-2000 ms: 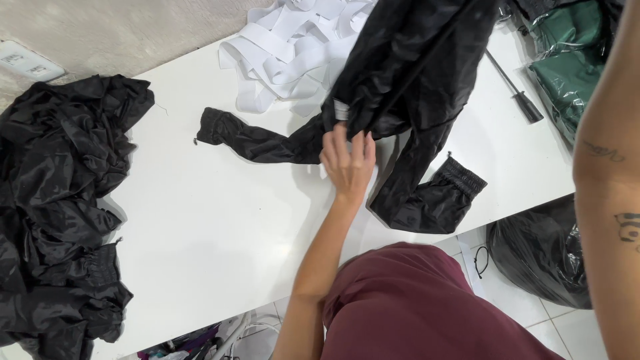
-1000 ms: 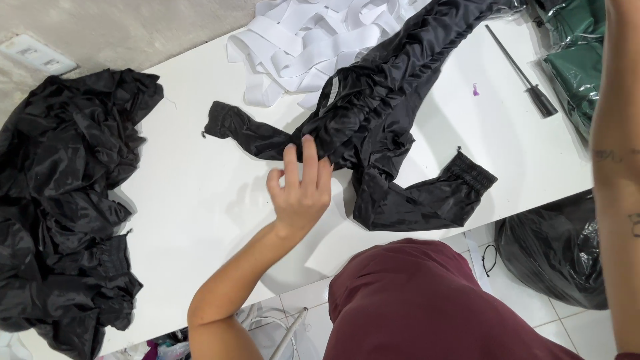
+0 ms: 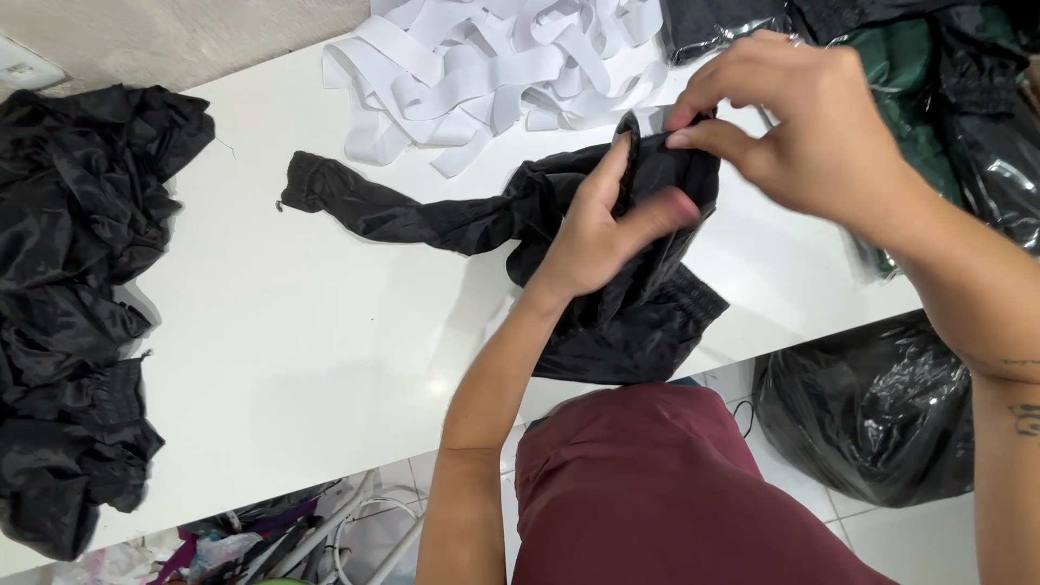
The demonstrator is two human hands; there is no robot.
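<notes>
A black garment of thin shiny fabric (image 3: 479,223) lies partly on the white table, one gathered cuff stretched to the left and another near the front edge. My left hand (image 3: 605,215) holds its raised upper part, thumb and fingers around the fabric. With thumb and fingertips my right hand (image 3: 780,122) pinches the top edge of the same piece, beside a small white strip (image 3: 646,122) at the opening. Behind them lies a loose heap of white elastic bands (image 3: 487,73). Folds hide some of my left fingertips.
A pile of black garments (image 3: 73,268) covers the left end of the white table (image 3: 309,390). At the back right are clear-bagged green and black garments (image 3: 902,81). A full black plastic bag (image 3: 861,414) stands on the tiled floor at right; tubes and scraps lie below the front edge.
My right hand has come in and now grips the garment's top edge. The upper part, stretched toward the back right before, is now bunched up between both hands.
</notes>
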